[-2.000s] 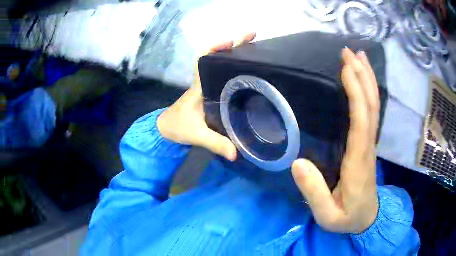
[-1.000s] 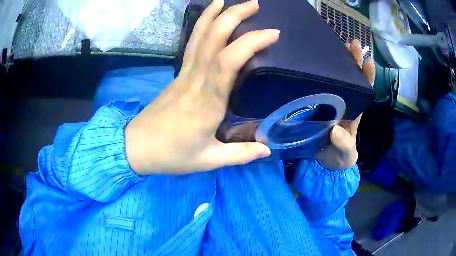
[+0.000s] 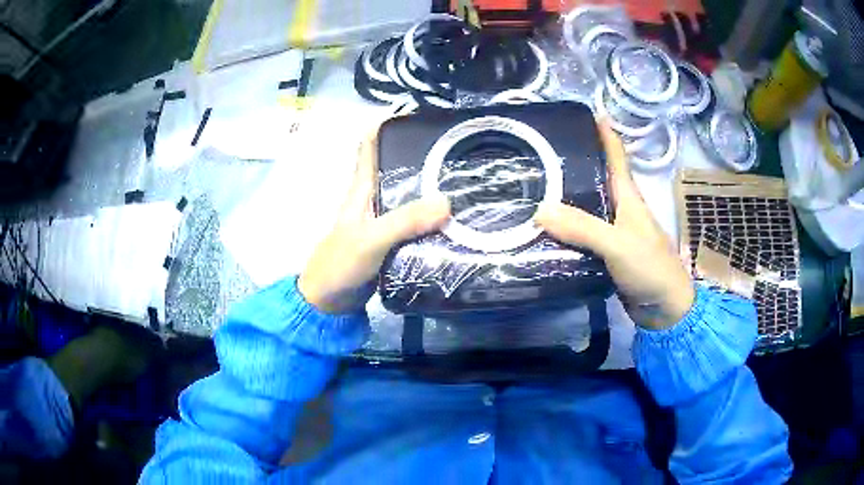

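A black box-shaped projector(?) [image 3: 493, 289] is held over the bench with its glossy front facing up. Wrinkled clear film covers the front. A silver-white lens trim ring [image 3: 431, 170] lies around the dark round lens [image 3: 493, 180]. My left hand [image 3: 365, 237] grips the box's left side, with the thumb on the ring's lower left edge. My right hand [image 3: 635, 242] grips the right side, with the thumb on the ring's lower right edge. A black U-shaped handle or stand [image 3: 598, 332] projects from the box toward me. The fingers under the box are hidden.
Silver-white rings [image 3: 644, 73] and dark rings lie in piles behind the box, some in clear film. A label sheet [image 3: 744, 213] with a tan backing strip [image 3: 725, 268] is at right. A yellow container [image 3: 786, 83] stands back right. White sheets and bubble wrap [image 3: 204, 260] cover the bench at left.
The box has turned from tilted, with its front toward my body, to front up over the bench. Both hands still hold it, and both thumbs are now on the ring. The view has shifted too.
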